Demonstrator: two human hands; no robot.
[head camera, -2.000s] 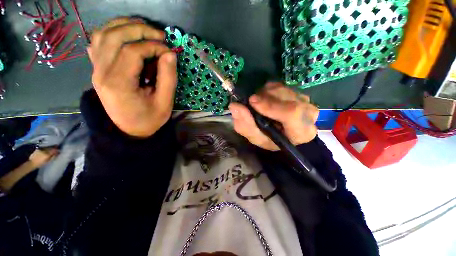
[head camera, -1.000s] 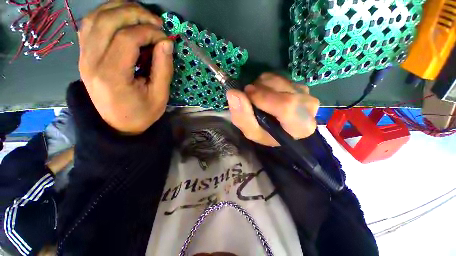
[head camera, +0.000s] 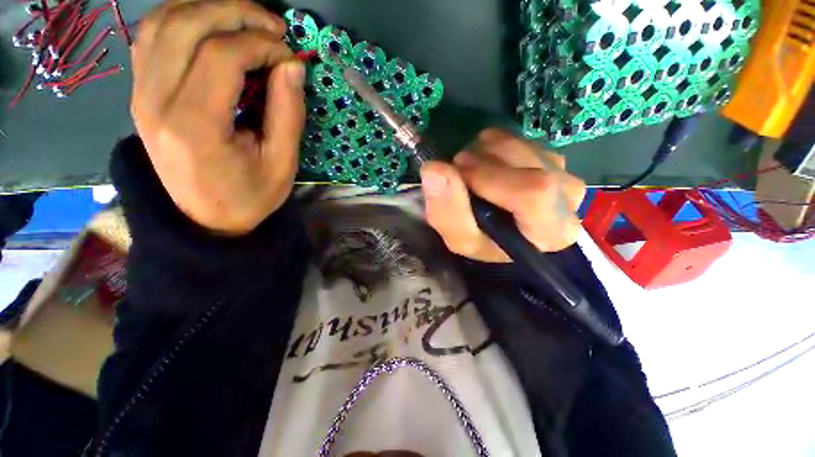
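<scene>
A green circuit board panel (head camera: 362, 116) of joined rings lies at the table's front edge between my hands. My right hand (head camera: 505, 196) holds the black soldering iron (head camera: 380, 105) like a pen. Its tip points up and left over the panel's upper left part; contact cannot be told. My left hand (head camera: 219, 116) is at the panel's left side, thumb and finger pinched on a red wire lead (head camera: 306, 55) whose end reaches the panel near the tip. More dark red wire shows inside the curled palm.
Loose red wire leads (head camera: 64, 49) lie at upper left. A thick stack of green panels (head camera: 639, 67) stands at right, beside an orange box (head camera: 776, 67) and a black cord plug (head camera: 672, 143). Below the table are a red frame (head camera: 657, 236) and an open cardboard box (head camera: 63, 330).
Both hands, panel and iron keep nearly the same arrangement; the tabletop sits slightly higher in view. At lower left, the other person's striped sleeve has left and an open cardboard box shows.
</scene>
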